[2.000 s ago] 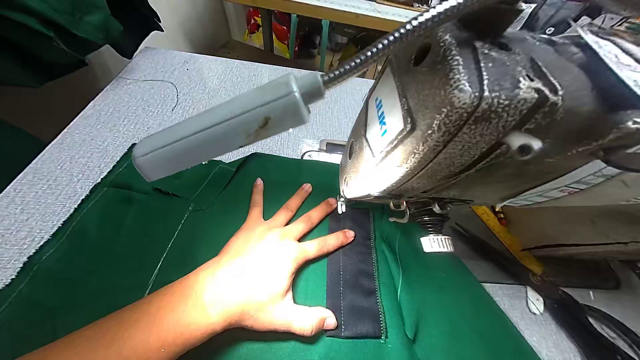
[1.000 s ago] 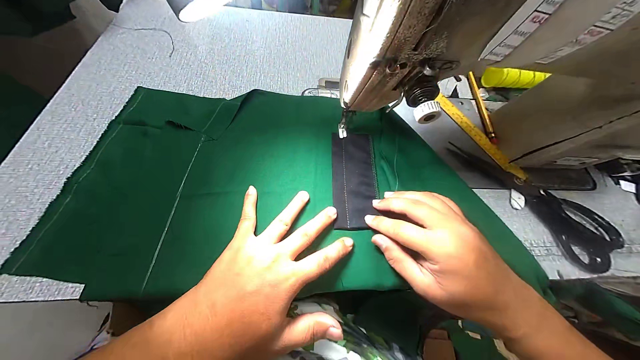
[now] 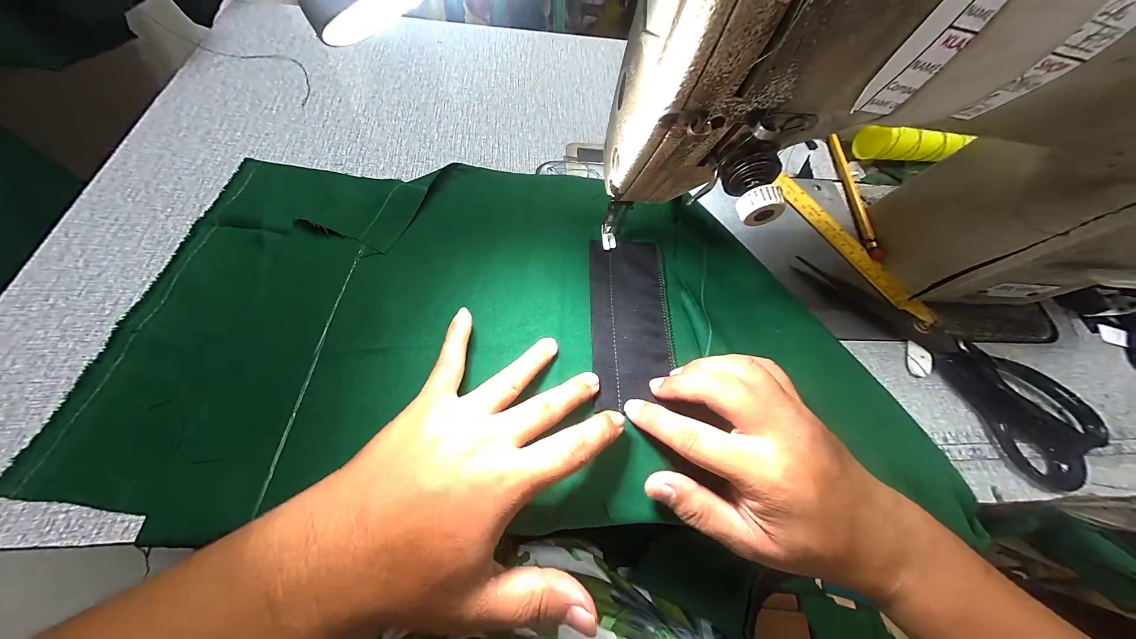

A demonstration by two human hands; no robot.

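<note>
Green fabric (image 3: 497, 248) lies flat under the head of a sewing machine (image 3: 701, 98), with a black fabric strip (image 3: 632, 319) on it. A line of stitching runs lengthwise down the strip. The presser foot (image 3: 609, 232) is at the strip's far end. My left hand (image 3: 497, 444) rests on the green fabric with its fingers spread, fingertips at the strip's left edge and near end. My right hand (image 3: 754, 461) touches the strip's near right corner with its fingertips, fingers slightly curled. Neither hand grips anything that shows.
Black-handled scissors (image 3: 1021, 390) lie at the right, beside a yellow ruler (image 3: 852, 253) and a pencil (image 3: 854, 200). A yellow cylindrical object (image 3: 910, 143) is behind the machine's arm. A lit lamp (image 3: 342, 22) is at the top. Loose thread (image 3: 266, 58) lies on the grey tabletop (image 3: 426, 98).
My right hand, not visible two seconds ago, came onto the fabric and then shifted slightly left along the strip's near end. The view has moved since the oldest frame.
</note>
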